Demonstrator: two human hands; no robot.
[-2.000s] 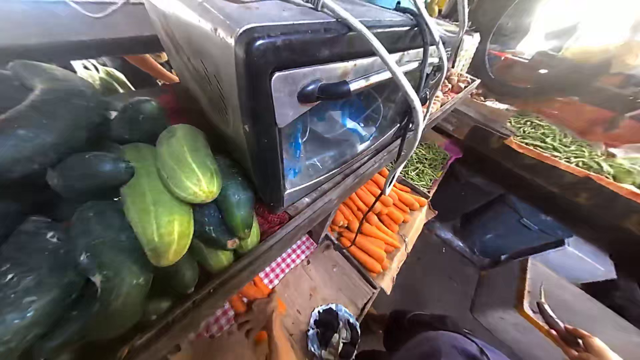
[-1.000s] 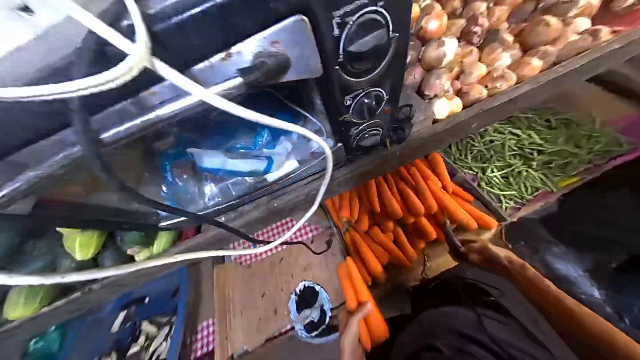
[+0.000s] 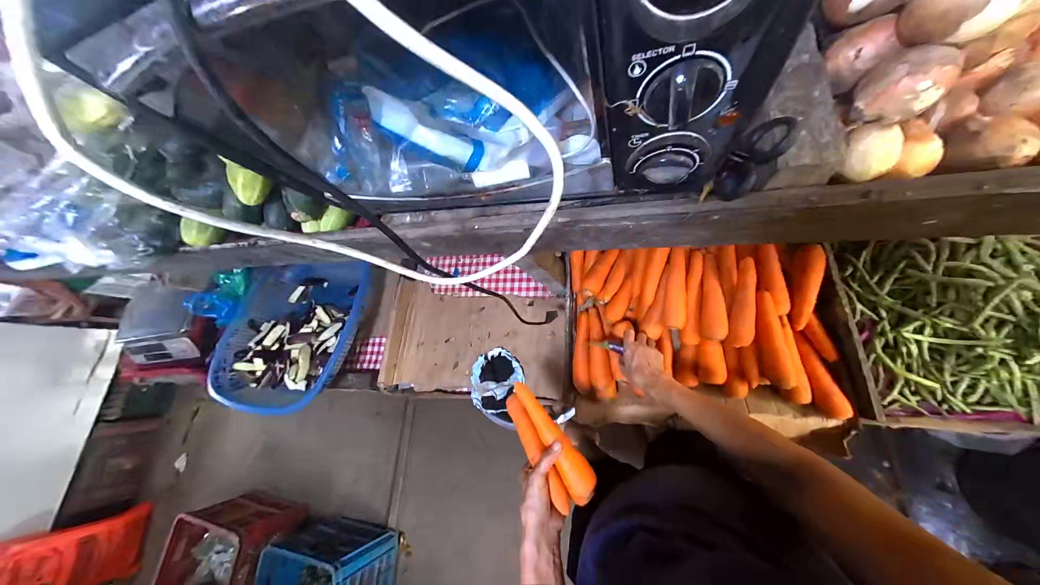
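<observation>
My left hand (image 3: 542, 490), low in the middle of the view, is closed around two orange carrots (image 3: 561, 451) that point up and to the left. Over the left part of the carrot pile (image 3: 711, 309), my right hand (image 3: 642, 361) grips a small knife (image 3: 609, 347) with a purplish handle; its fingers are near the carrots, and whether they touch any is unclear. Just above the held carrots stands a round container (image 3: 497, 378) with a foil-like rim and dark contents.
A cardboard sheet (image 3: 479, 341) lies left of the carrots, green beans (image 3: 951, 325) right. A blue basket (image 3: 219, 357) holds cut vegetable pieces. Above, a wooden shelf edge (image 3: 731, 215) bears a toaster oven (image 3: 682, 89) and onions (image 3: 910, 81). A white cable (image 3: 268, 236) hangs across. Crates (image 3: 325, 552) stand lower left.
The view has swung from cucumbers and oven to the carrots. One second ago my left hand held carrots near the container, as now. My right hand has moved from the pile's right side to its left.
</observation>
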